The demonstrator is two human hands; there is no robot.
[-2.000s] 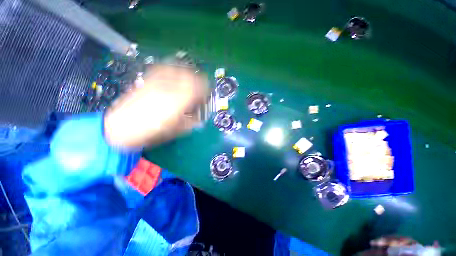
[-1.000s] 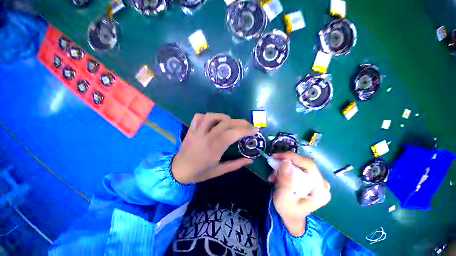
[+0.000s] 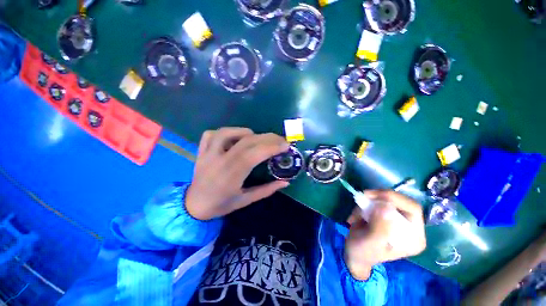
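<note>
My left hand [image 3: 230, 173] holds a round black housing [image 3: 285, 162] between thumb and fingers at the bench's near edge. A second round housing [image 3: 325, 164] lies just right of it. My right hand [image 3: 386, 230] grips a white needle-tip glue bottle [image 3: 369, 206], partly hidden by the fingers. Its thin tip points up-left and ends at the lower right rim of the second housing. A pouch battery [image 3: 294, 129] with a yellow end lies just above the held housing. Another small battery [image 3: 363, 149] lies to the right of the second housing.
More housings [image 3: 237, 66] and batteries [image 3: 369, 45] lie across the green bench [image 3: 335, 36]. A red compartment tray [image 3: 133, 138] holding units is at left. A blue bin [image 3: 500, 186] stands at right, near a white wire loop [image 3: 448, 257]. Another person's forearm [image 3: 515, 272] shows at lower right.
The glue tip has moved from the held housing to the right housing's rim as my right hand moved right. The view has shifted. Another person's forearm has appeared at lower right.
</note>
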